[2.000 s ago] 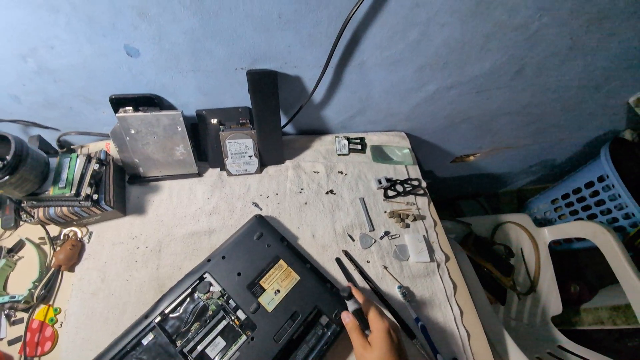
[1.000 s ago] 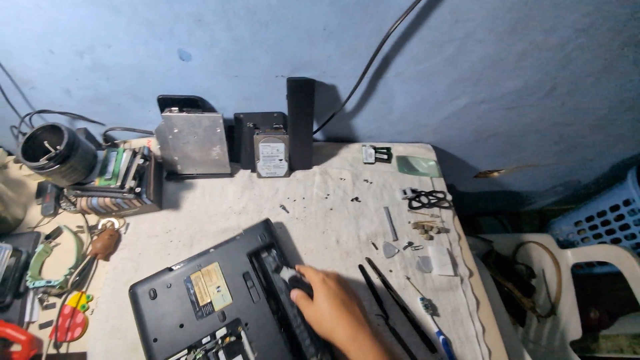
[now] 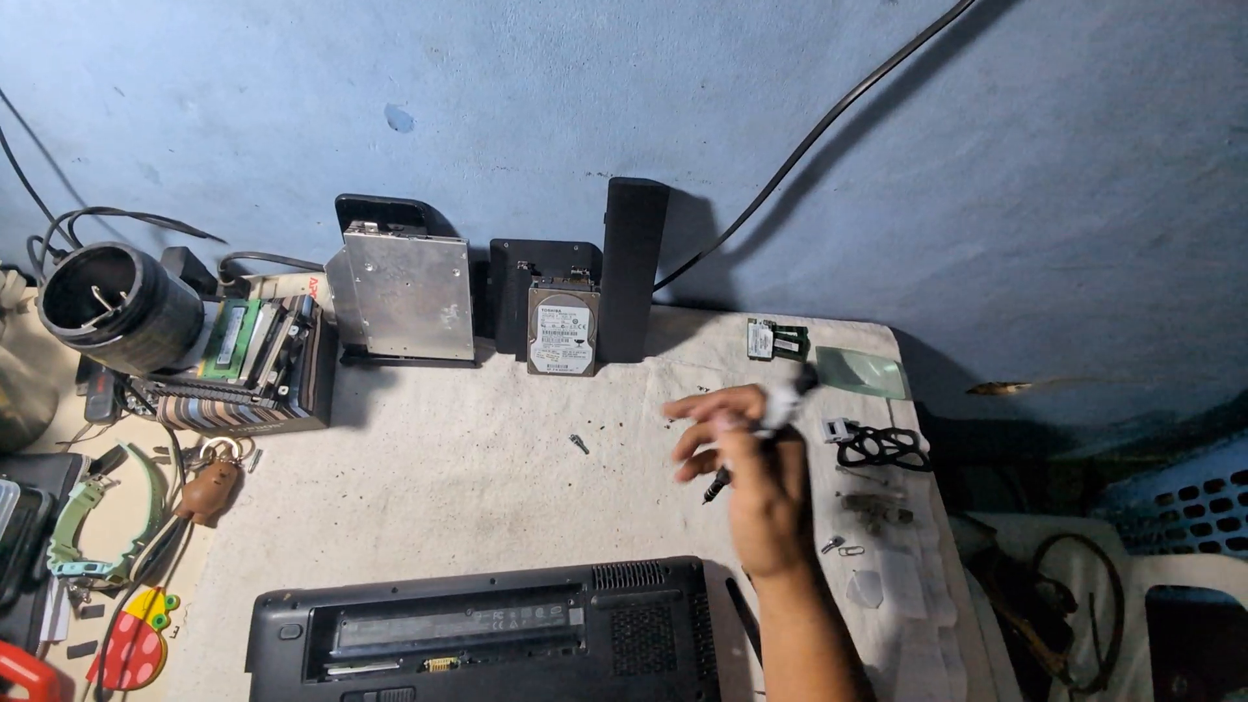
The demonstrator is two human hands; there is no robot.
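Observation:
My right hand (image 3: 756, 468) is above the right part of the cloth-covered table, beyond the laptop. It holds a screwdriver (image 3: 717, 485), blurred, whose dark tip points down and left below the fingers. My left hand is out of view. A black laptop (image 3: 663, 581) lies upside down at the bottom edge, partly cut off, with its long battery bay (image 3: 458, 629) uncovered. Small screws (image 3: 579, 444) lie on the cloth. A hard drive (image 3: 563, 327), a silver optical drive (image 3: 409, 297) and a tall black panel (image 3: 634, 268) lean near the wall.
On the right are memory modules (image 3: 777, 339), a coiled black cable (image 3: 882, 448) and a paper clip (image 3: 851, 551). A striped box (image 3: 244, 414) bears a black cup (image 3: 117, 307) and computer parts. A green strap (image 3: 146, 497) and a brown keychain figure (image 3: 209, 492) lie left.
The laptop has turned anticlockwise, its battery bay now along the far side instead of the right. My right hand has left the laptop and moved toward the back of the table.

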